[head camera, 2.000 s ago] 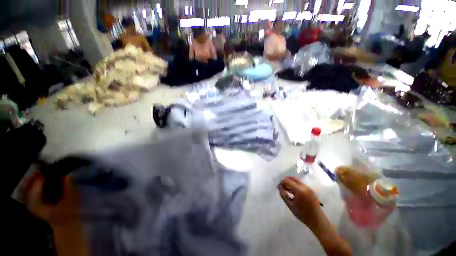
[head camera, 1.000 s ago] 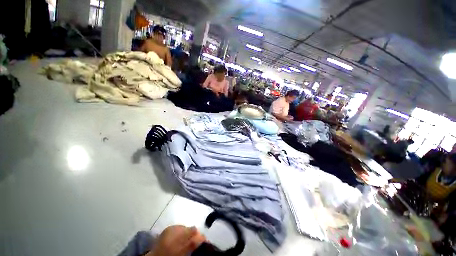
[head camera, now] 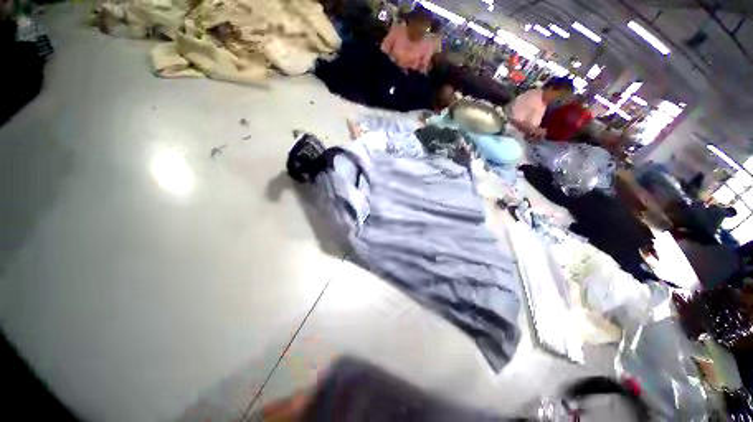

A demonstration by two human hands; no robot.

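A blurred dark grey-blue cloth (head camera: 376, 396) shows at the bottom edge, cut off by the picture's rim. A blurred skin-coloured patch (head camera: 285, 409) beside its left end looks like part of my left hand; its fingers and grip cannot be made out. My right hand is not seen. A black curved hook (head camera: 607, 386) stands at the bottom right; what it joins is out of the picture. The blue-grey shirt pile (head camera: 438, 231) lies further up the table, its cluster of black hooks (head camera: 305, 157) at the upper left end.
The glossy white table (head camera: 165, 272) spans the left and front. A cream cloth heap (head camera: 248, 37) and black cloth (head camera: 371, 74) lie beyond the pile. Clear poly bags (head camera: 660, 354) lie at the right, near a red cap (head camera: 632, 386). Two people (head camera: 413, 43) in pink sit behind.
The view has tilted and moved down. The hand and black hook seen near the bottom middle are gone from there; blurred cloth now fills that edge, and a black hook shows further right.
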